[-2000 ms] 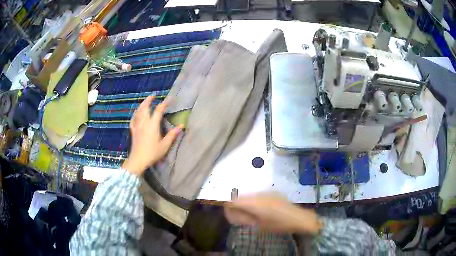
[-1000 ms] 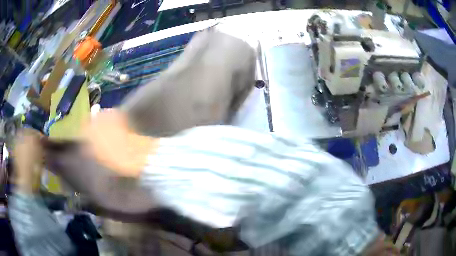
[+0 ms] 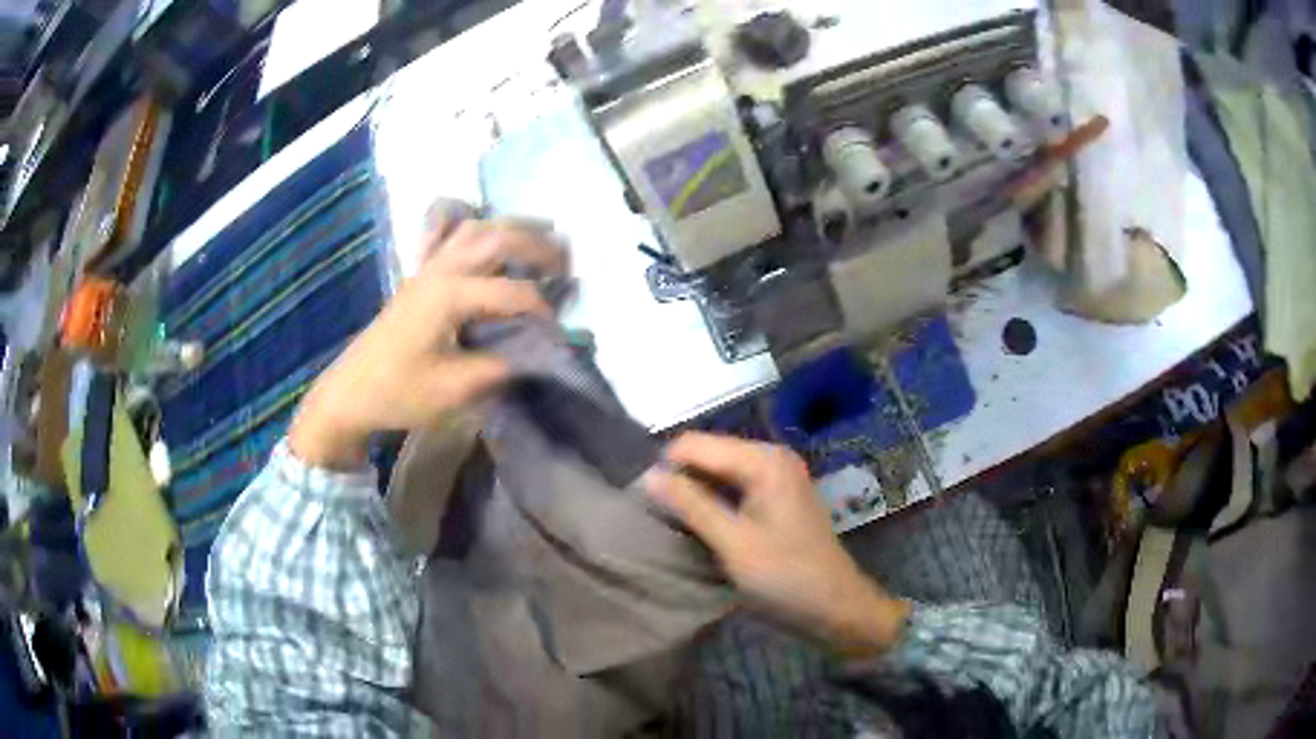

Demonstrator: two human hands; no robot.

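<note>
My left hand (image 3: pixel 433 332) grips the upper edge of the grey-brown cloth (image 3: pixel 592 578) at the table's front, left of the machine head. My right hand (image 3: pixel 765 527) pinches the cloth's other side with thumb and fingers. A dark strip (image 3: pixel 577 412) of the cloth is stretched between the hands. The rest of the cloth hangs down onto my lap. The overlock machine (image 3: pixel 693 173) stands just beyond, with its needle area right of my left hand. The cloth is not under the presser foot as far as I can see.
A blue scrap tray (image 3: pixel 938 378) with brown trimmings lies in front of the machine. Plaid cloth (image 3: pixel 274 318) lies on the left of the table. A yellow-green piece (image 3: pixel 127 520) and an orange object (image 3: pixel 93 312) are at the far left. A pale piece (image 3: pixel 1133 159) lies right of the machine.
The grey-brown cloth has come off the plaid cloth to the front of the machine and my lap. Both hands now hold it there. The view has turned and moved closer to the machine.
</note>
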